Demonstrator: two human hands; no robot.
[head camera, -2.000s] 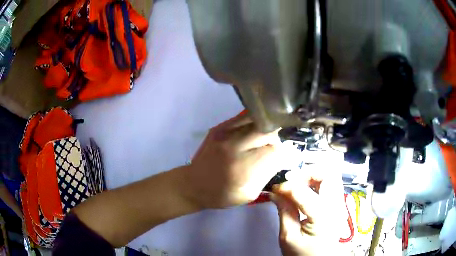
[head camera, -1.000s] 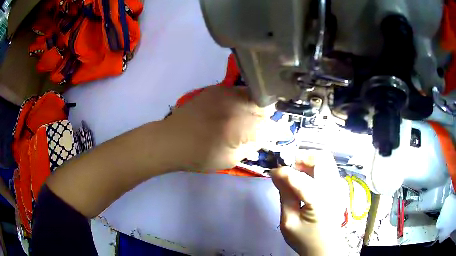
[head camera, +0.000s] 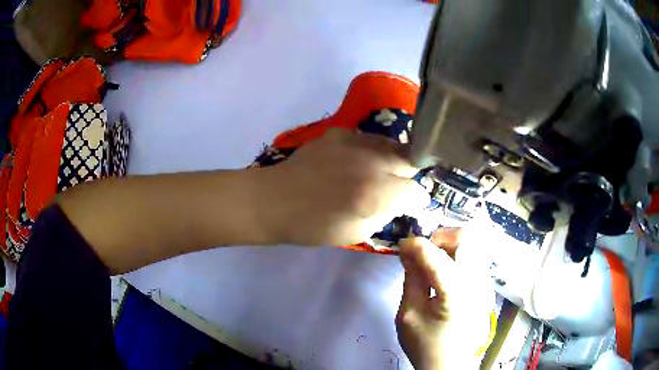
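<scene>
An orange pouch (head camera: 376, 92) with navy-and-cream print lies on the table, partly under the sewing machine head (head camera: 498, 79). My left hand (head camera: 339, 191) lies on the pouch beside the brightly lit presser foot (head camera: 457, 202) and covers much of the cloth. My right hand (head camera: 441, 296) pinches the dark edge of the pouch (head camera: 399, 230) between thumb and finger, at the front of the needle area. Glare washes out part of my right hand and the cloth near it.
Stacked pouch pieces (head camera: 43, 159) lie at the table's left, with loose orange pouches (head camera: 170, 32) behind them. A yellow scissors handle (head camera: 491, 334) shows partly beside my right hand. The white table's (head camera: 289, 303) front edge runs across the lower left.
The view has shifted, so the machine sits further right. More of the orange pouch shows beyond my left hand. Both hands stay at the cloth by the needle.
</scene>
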